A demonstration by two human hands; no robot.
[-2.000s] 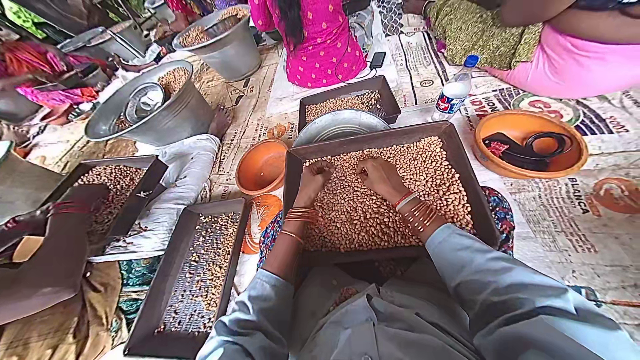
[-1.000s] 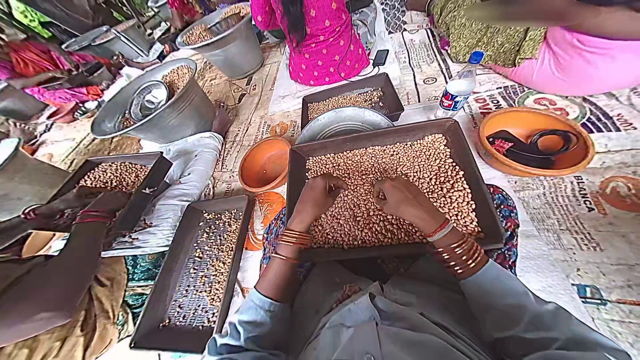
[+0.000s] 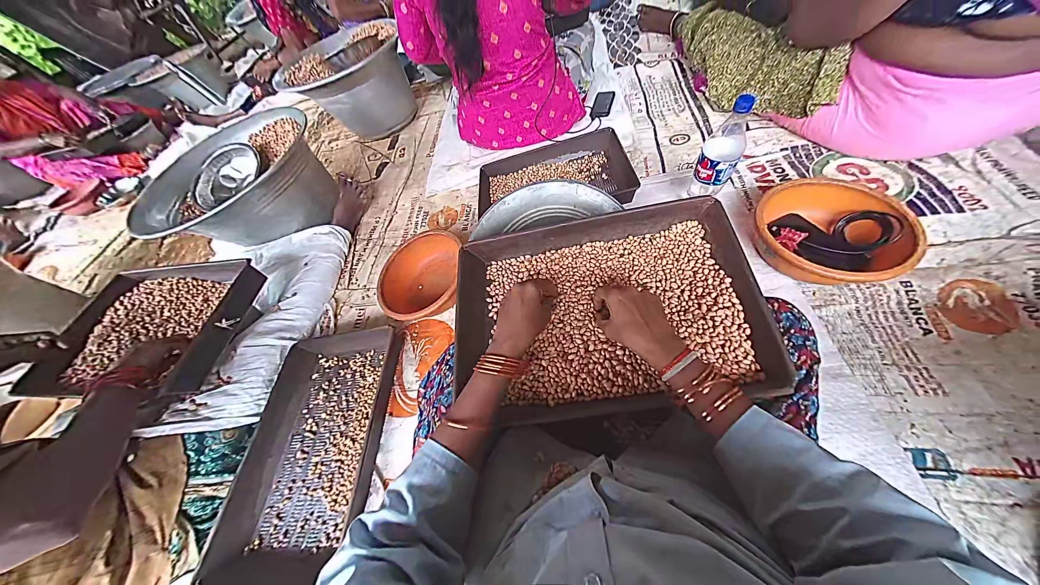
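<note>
A dark rectangular tray [image 3: 751, 325] rests across my lap, spread with shelled peanuts or similar nuts [image 3: 626, 252]. My left hand [image 3: 526, 309], with bangles at the wrist, is over the left half of the nuts, its fingers curled down onto them. To its right, my right hand [image 3: 630, 315] also touches the nuts with bent fingers. Whether either hand pinches a nut is hidden. Behind the tray's far edge a round metal basin [image 3: 544, 207] shows in part. Left of the tray sits an orange bowl [image 3: 420, 276].
A perforated tray [image 3: 305, 455] with scattered nuts lies at my left. Beyond it a co-worker's hand [image 3: 154, 357] is in another nut tray [image 3: 244, 280]. At the right are an orange bowl [image 3: 780, 256] holding dark items and a plastic bottle [image 3: 721, 150]. Metal tubs [image 3: 276, 195] and seated people are farther off.
My hands have shifted slightly over the nuts and stay low in the same tray. The co-worker's hand at the left has moved into that person's nut tray since one second ago.
</note>
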